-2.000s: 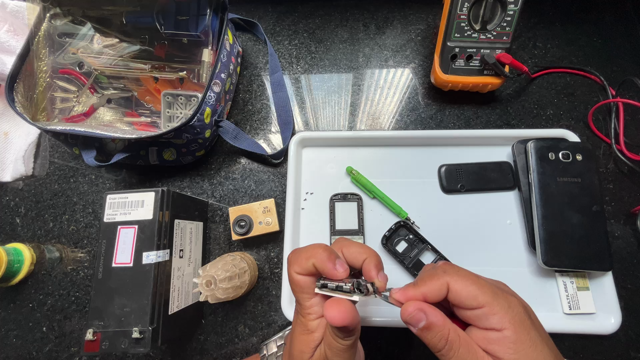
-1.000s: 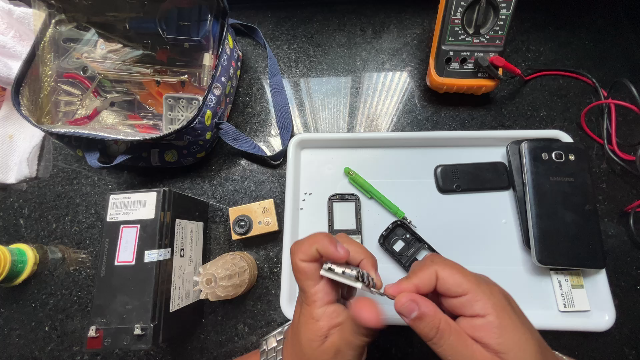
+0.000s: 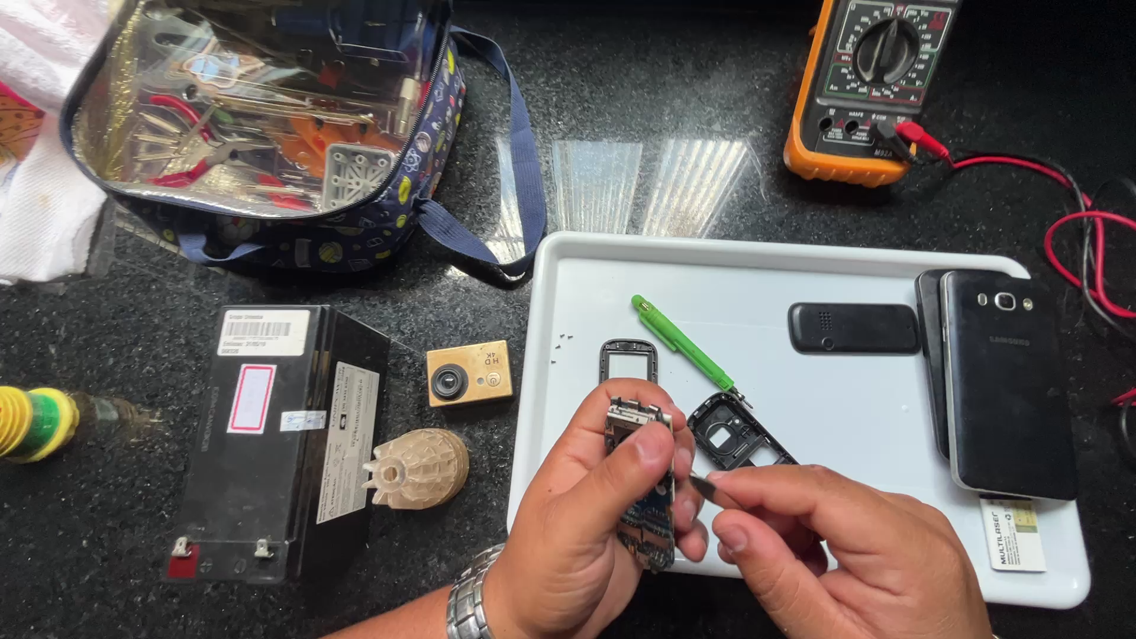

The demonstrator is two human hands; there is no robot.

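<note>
My left hand [image 3: 603, 497] grips a mobile phone's circuit board [image 3: 646, 515], held upright over the near edge of the white tray [image 3: 852, 568]. Just right of it, my right hand [image 3: 843, 550] pinches a small thin metal piece [image 3: 706, 486] between thumb and forefinger; the rest of that piece is hidden. Behind the hands lie a black phone front frame [image 3: 628, 346] with a clear window, a black inner phone housing [image 3: 737, 430] and a green pen-like screwdriver [image 3: 683, 344]. Tiny dark screws [image 3: 561, 348] sit near the tray's left side.
On the tray's right are a black back cover [image 3: 852, 328], a Samsung phone [image 3: 1012, 382] atop another, and a Multilaser battery [image 3: 1013, 537]. Around it stand a multimeter [image 3: 870, 89] with leads, a tool bag [image 3: 266, 222], a gold action camera [image 3: 470, 373], a beige ridged object [image 3: 422, 469] and a black battery [image 3: 266, 479].
My left hand has turned the circuit board from lying roughly level to upright, its component side now showing. My right hand has stayed close beside it.
</note>
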